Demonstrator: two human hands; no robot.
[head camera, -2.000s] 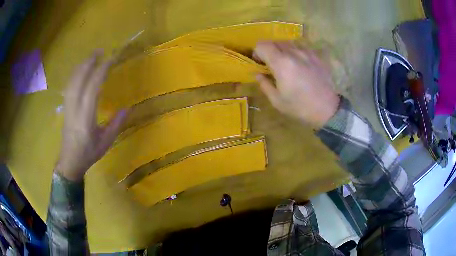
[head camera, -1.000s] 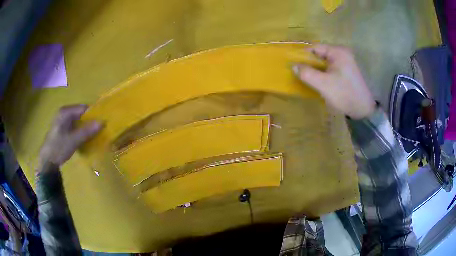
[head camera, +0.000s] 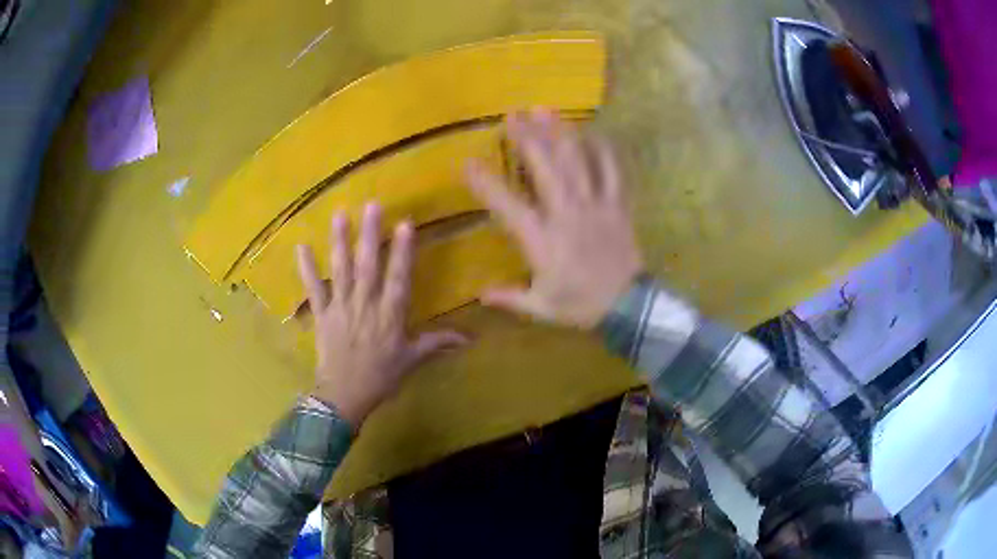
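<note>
A long curved mustard piece (head camera: 437, 93) lies flat at the back of the ironing table. A shorter curved stack (head camera: 410, 180) lies just in front of it, close along its inner edge. A third curved stack (head camera: 454, 268) lies nearest to me, partly under my hands. My left hand (head camera: 366, 311) is spread over the left part of the two nearer stacks, fingers apart. My right hand (head camera: 569, 224) is spread over their right ends, fingers apart and slightly blurred. Neither hand grips anything. Both hands hide parts of the nearer stacks.
The table is covered in stained mustard cloth (head camera: 700, 186). A steam iron (head camera: 847, 120) rests at the right edge. A pink-lilac square (head camera: 122, 123) lies at the left. Magenta cloth (head camera: 968, 87) shows at the far right. A white surface (head camera: 951, 409) is at the lower right.
The long curved piece has been laid down and let go. Both hands have moved inward onto the nearer stacks. The whole view has shifted, and the small black item no longer shows.
</note>
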